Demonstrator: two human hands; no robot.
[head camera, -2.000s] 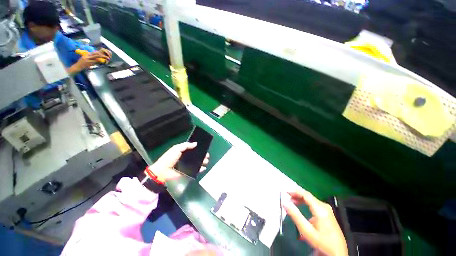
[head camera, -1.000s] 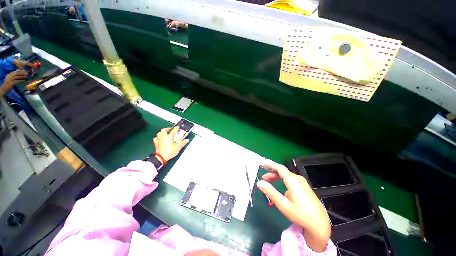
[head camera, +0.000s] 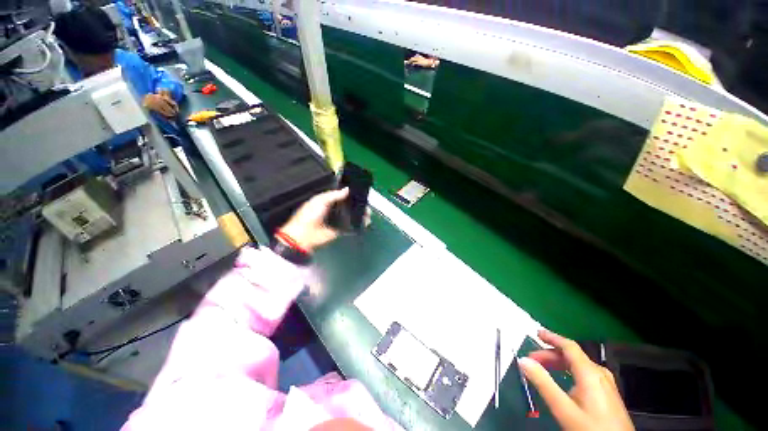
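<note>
My left hand (head camera: 318, 220) holds a phone unit (head camera: 354, 200), dark side showing, above the bench near the stacked trays. A phone half-assembly (head camera: 420, 368) with a pale centre and dark camera end lies on the near edge of the white paper work sheet (head camera: 402, 290). A thin dark tool, maybe tweezers (head camera: 498, 367), lies on the paper's right part. My right hand (head camera: 579, 383) is over the right edge, thumb and forefinger apart. A small screwdriver (head camera: 528, 389) with a red end shows beside its thumb; contact cannot be told.
Stacked black trays (head camera: 271, 160) stand at the left. A black foam tray (head camera: 661, 385) with a phone is at the right, partly cut off. Another phone part (head camera: 413, 193) lies beyond the white strip. A person in blue (head camera: 139, 76) works at upper left. A taped post (head camera: 327, 139) rises behind.
My left hand has lifted the phone from the paper's far corner towards the stacked trays. The view has swung left. The half-assembly and thin tool remain on the paper.
</note>
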